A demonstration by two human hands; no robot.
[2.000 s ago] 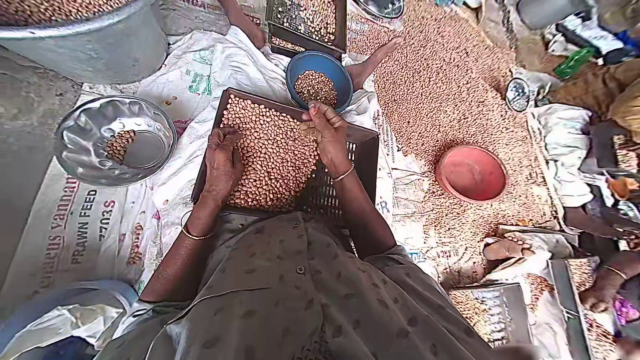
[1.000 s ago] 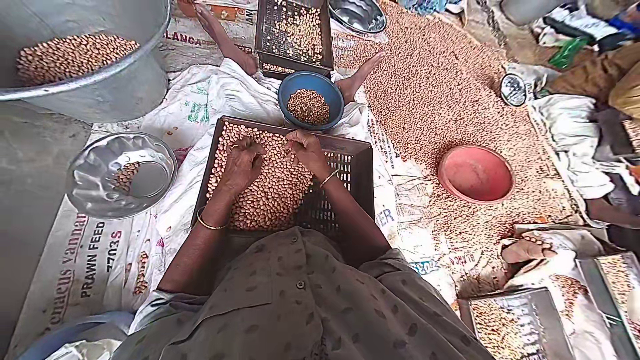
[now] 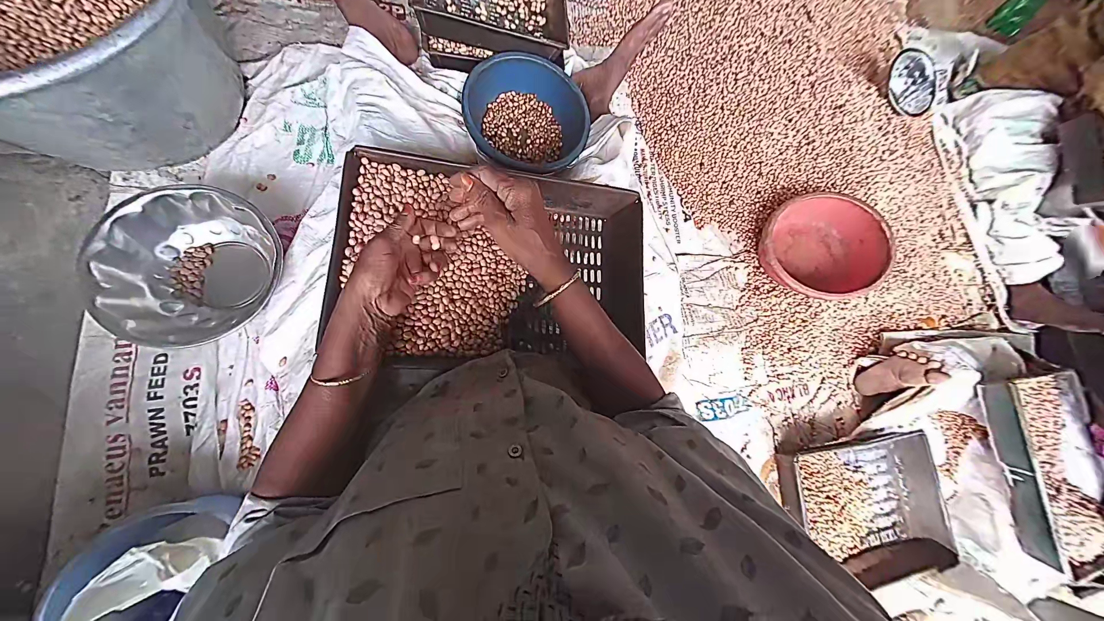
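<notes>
A dark slotted plastic crate (image 3: 604, 207) lies in front of me, its left and middle part covered with light brown nuts or seeds (image 3: 466, 302). Over them my left hand (image 3: 401, 263) is palm up with curled fingers; small pieces show at its fingertips. My right hand (image 3: 504, 211) is beside it, thumb and fingers bent together near the crate's far edge; whether it pinches anything is unclear. Just beyond the crate sits a blue bowl (image 3: 479, 112) with darker nuts or seeds in it. A fluted steel bowl (image 3: 121, 276) holding a small heap is to the left.
A big metal tub (image 3: 164, 112) of nuts stands at upper left, a blue basin (image 3: 86, 552) at lower left. A red bowl (image 3: 828, 246) rests on nuts spread over the right side. Other people's feet and more trays (image 3: 931, 483) are at the far end and right.
My left hand has turned from palm down over the nuts to palm up. My right hand has lifted a little towards the crate's far edge.
</notes>
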